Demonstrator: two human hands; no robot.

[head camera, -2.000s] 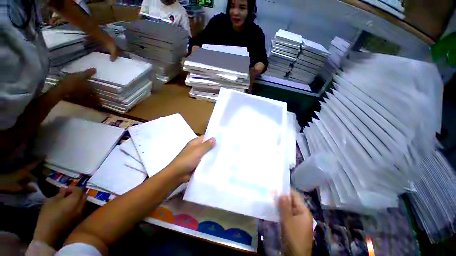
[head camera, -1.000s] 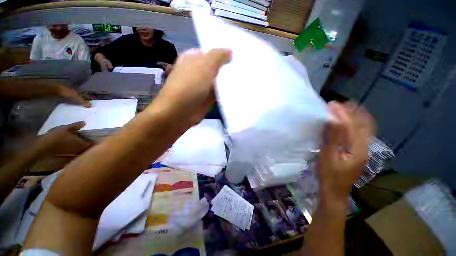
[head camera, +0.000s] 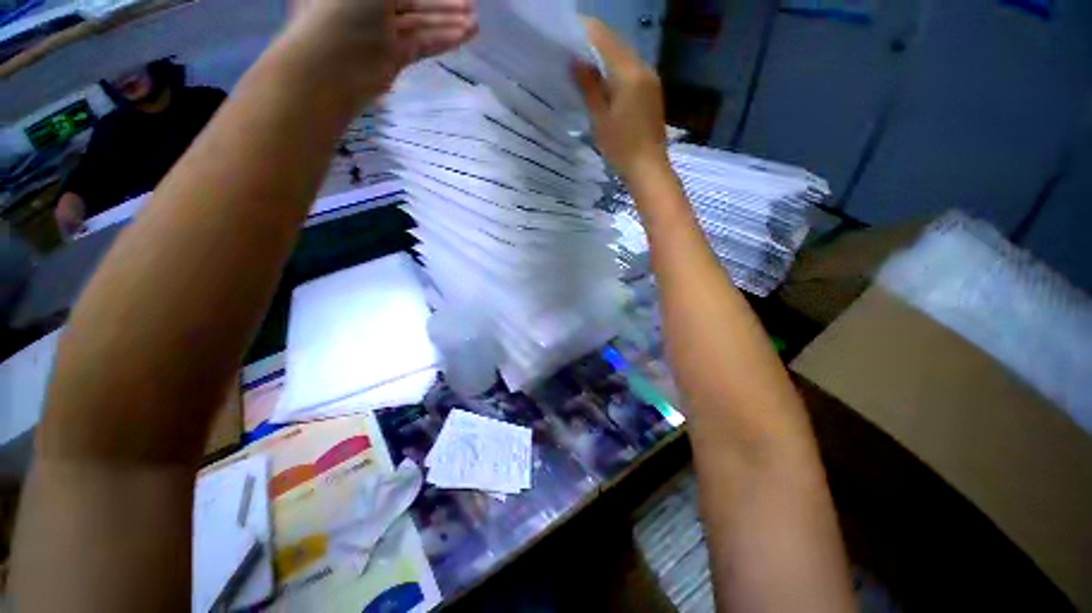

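My left hand (head camera: pixel 434 29) and my right hand (head camera: pixel 629 105) are raised at the top edge, on either side of a blurred white sleeved slab (head camera: pixel 527 42). My left hand is partly cut off; its fingers are bent at the slab's left side. My right thumb is against its right edge. The slab is over the top of a tall fanned stack of white sleeves (head camera: pixel 503 240); whether it touches the stack is unclear. A translucent bottle (head camera: pixel 467 350) stands at the stack's foot. Small printed white leaflets (head camera: pixel 481 453) lie in front.
Flat white sheets or slabs (head camera: pixel 359 329) lie left of the stack. A white item (head camera: pixel 234 527) and crumpled white material (head camera: pixel 386 509) lie on the poster (head camera: pixel 317 479). Another fanned stack (head camera: pixel 742 210) and an open carton (head camera: pixel 946 419) are at right. A person (head camera: pixel 144 138) sits at upper left.
The view has swung right. The white slab, earlier held over the bench and then raised, is now over the fanned stack, between both hands. The open carton shows more fully.
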